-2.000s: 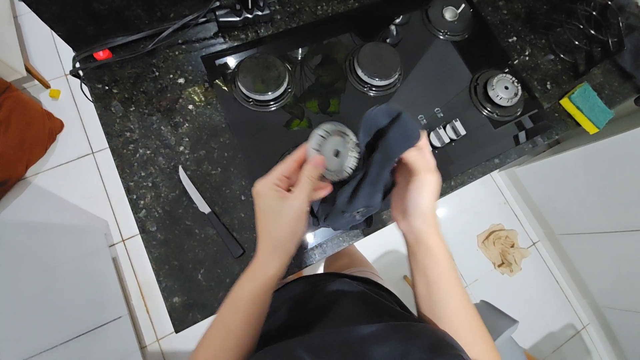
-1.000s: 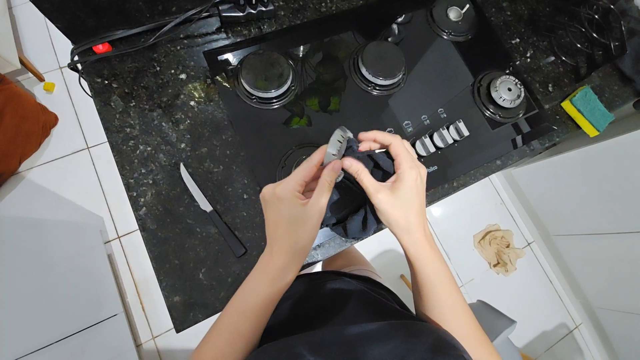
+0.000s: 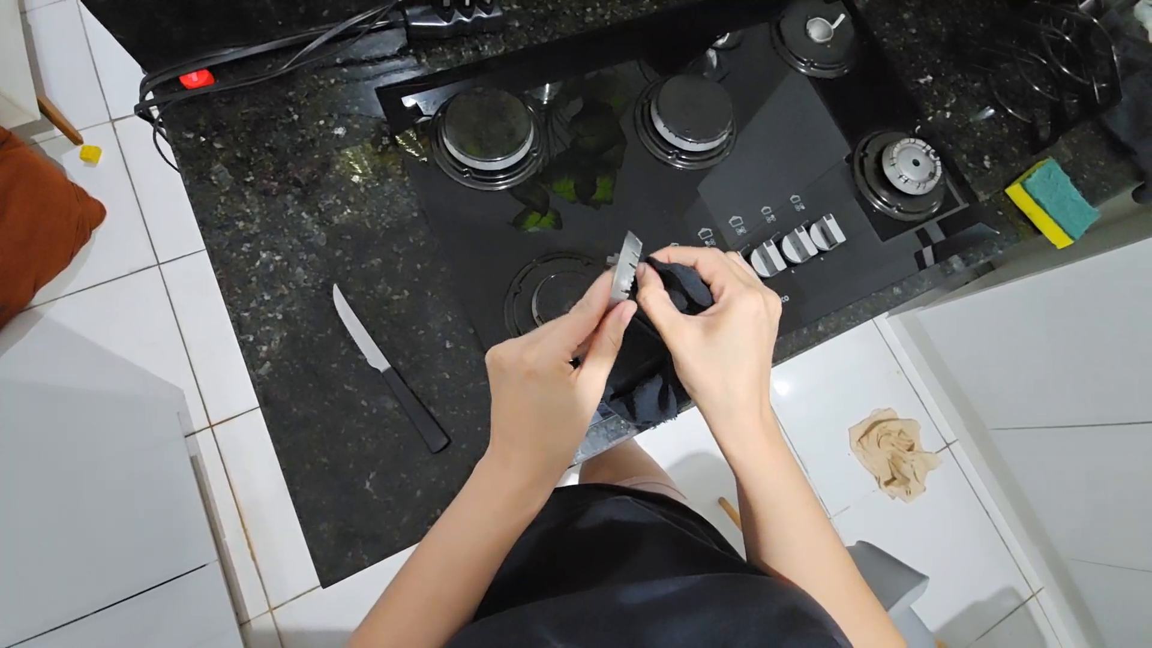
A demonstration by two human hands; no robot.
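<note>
My left hand (image 3: 553, 378) pinches a slotted metal burner ring (image 3: 627, 267), seen nearly edge-on, between thumb and fingers. Against the ring's right side, my right hand (image 3: 724, 328) grips a dark cloth (image 3: 681, 283), part of which hangs down by the counter's front edge. Both hands are over the front of a black glass cooktop (image 3: 774, 135). Just left of the ring is an uncapped burner base (image 3: 558, 292), partly hidden by my left hand. Farther right, another slotted burner ring (image 3: 912, 166) sits on its burner.
A knife with a black handle (image 3: 414, 409) lies on the dark stone counter (image 3: 297, 360) at left. Capped burners (image 3: 488, 129) stand at the back. Control knobs (image 3: 798, 245) are right of my hands, a sponge (image 3: 1055, 202) at far right. A crumpled beige cloth (image 3: 894, 453) lies on the floor.
Two seconds ago the ring faced the camera, with the cloth spread beside it; now it is turned edge-on. My right hand has come in next to my left, the cloth bunched in its fingers.
</note>
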